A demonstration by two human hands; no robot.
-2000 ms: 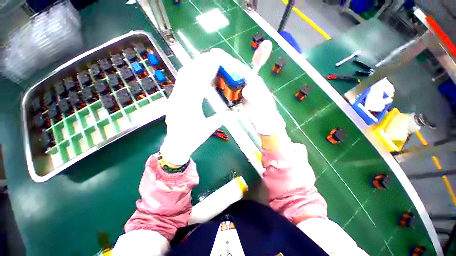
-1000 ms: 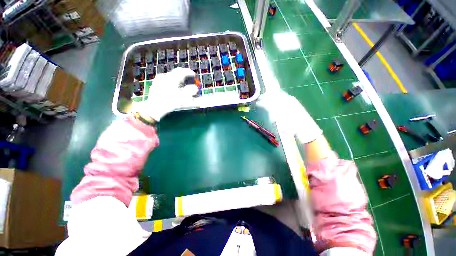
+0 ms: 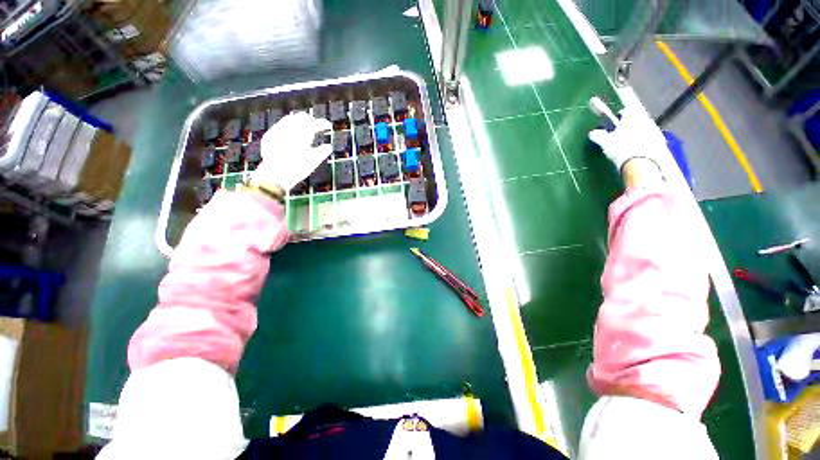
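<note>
My left hand (image 3: 292, 150), white-gloved, is over the metal-rimmed parts tray (image 3: 171, 207). Its fingertips are beside a dark component in the rows; whether it grips one cannot be told. Dark-topped coil components (image 3: 366, 169) with copper-orange sides sit in the tray's pale green grid, a few with blue tops (image 3: 411, 161). Some front cells are without parts. My right hand (image 3: 629, 135), also white-gloved, is over the green conveyor belt (image 3: 539, 207) near its far rail, fingers apart, no part visible in it.
Red-handled pliers or cutters (image 3: 454, 286) lie between tray and belt. A yellow scrap (image 3: 416, 234) is by the tray's corner. Clear plastic trays (image 3: 243, 36) stand behind. A white roll (image 3: 432, 416) lies at the near bench edge. A yellow basket (image 3: 800, 422) is beyond the belt.
My left hand moved from the work position between both hands to the tray, then farther back over it. My right hand moved out over the belt. The blue-topped component is no longer held between them.
</note>
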